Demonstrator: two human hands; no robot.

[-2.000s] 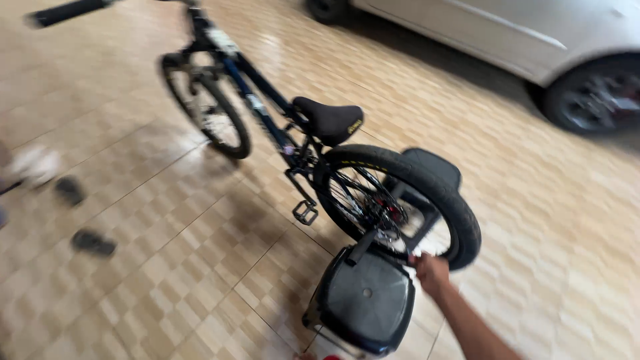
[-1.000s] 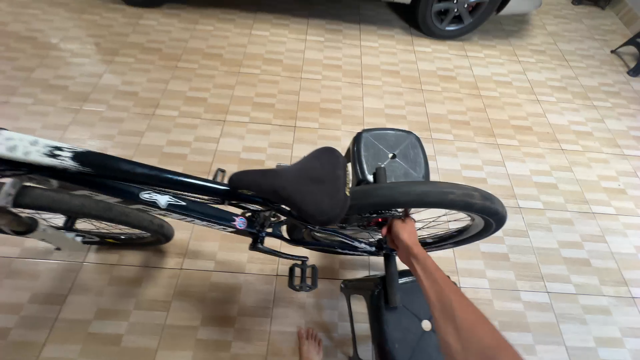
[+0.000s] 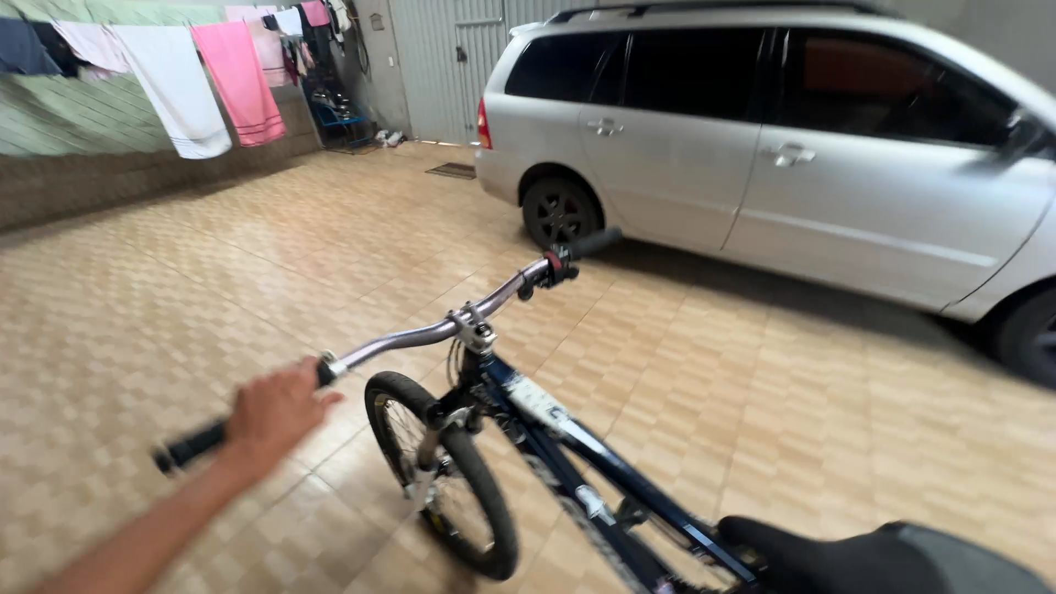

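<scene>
A dark blue bicycle frame runs from the middle of the view to the lower right. My left hand is closed around the left grip of the handlebar. The right grip has no hand on it, and beside it sit a brake lever and a small red part. Below the handlebar stands the front wheel, turned at an angle to the frame. The black saddle shows at the lower right. My right hand is out of view, and so is the rear wheel.
A silver car stands beyond the bicycle, at the right. Towels and clothes hang on a line at the upper left, before a low wall. A doormat lies on the tiled floor near a metal gate.
The view has swung from the bicycle's rear wheel up to its handlebar. A hand was at the rear wheel hub earlier; now my left hand is on the left grip.
</scene>
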